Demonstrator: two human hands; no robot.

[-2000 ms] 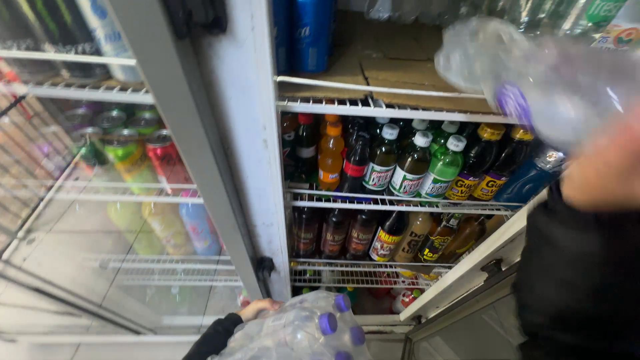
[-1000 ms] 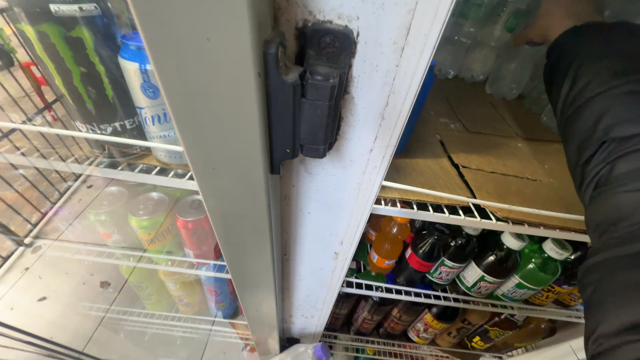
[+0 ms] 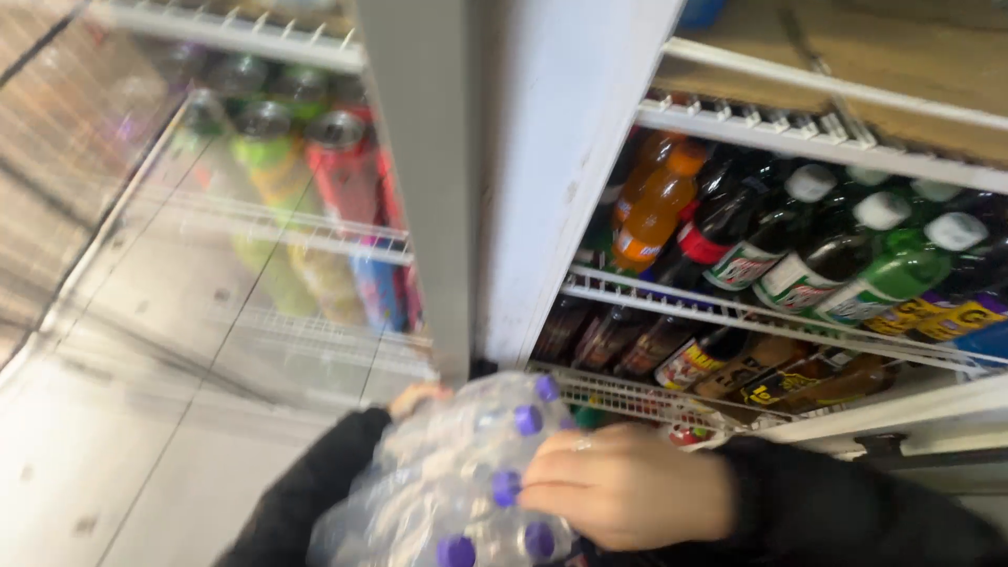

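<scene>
A plastic-wrapped pack of clear bottles (image 3: 441,465) with purple caps is at the bottom centre. My left hand (image 3: 417,398) is against the far left side of the pack, its fingers partly hidden behind it. My right hand (image 3: 622,484) is at the right side of the pack, with its fingertips at a purple bottle cap (image 3: 506,487). Blur hides whether those fingers are closed on the cap or only touch it. Both arms wear dark sleeves.
At right, an open fridge has a white wire shelf (image 3: 756,315), green soda bottles (image 3: 890,276) and an orange soda bottle (image 3: 654,213). Brown cardboard (image 3: 740,47) lines the shelf above. A glass door with a grey frame (image 3: 425,189) stands left, with drink cans (image 3: 339,157) visible through it.
My right arm was reaching onto the upper shelf among clear bottles; now my right hand is down at the pack. Two seconds ago that hand was up beside a purple-capped bottle. The view has shifted downward.
</scene>
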